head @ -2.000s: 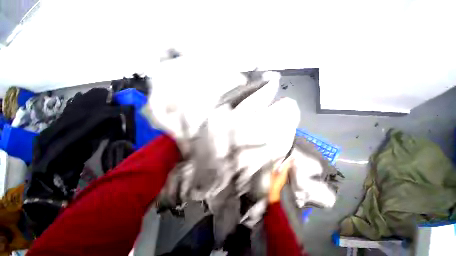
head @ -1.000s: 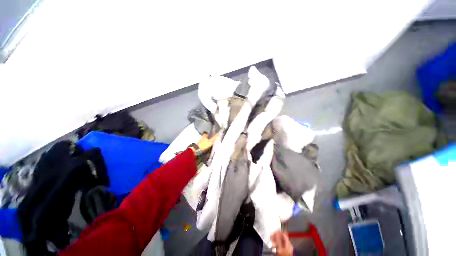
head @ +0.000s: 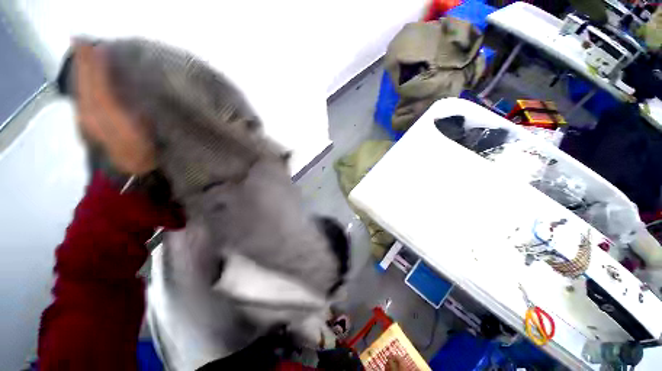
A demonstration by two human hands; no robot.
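A part-sewn grey-brown jacket (head: 239,196) hangs raised across the left and centre, blurred, its finely woven part at the top. A pale flap shows low on it. My left hand (head: 112,109), blurred, is at the upper left against the cloth and holds it up. A bit of red sleeve shows at the bottom edge below the cloth. My right hand cannot be made out clearly; a small skin-toned patch shows at the bottom edge over a patterned yellow seat.
A white sewing table (head: 428,181) at right bears a machine (head: 617,290), red and yellow scissors (head: 539,325), a plaid scrap (head: 573,257) and clear plastic bags (head: 573,185). A red-framed stool (head: 395,351) stands below. Olive-brown garments (head: 435,65) lie on blue crates behind. Another table stands at upper right.
The view has swung right, bringing the sewing table in. The jacket, earlier low in front of me with its pale inside showing, is now raised at the left with my left hand.
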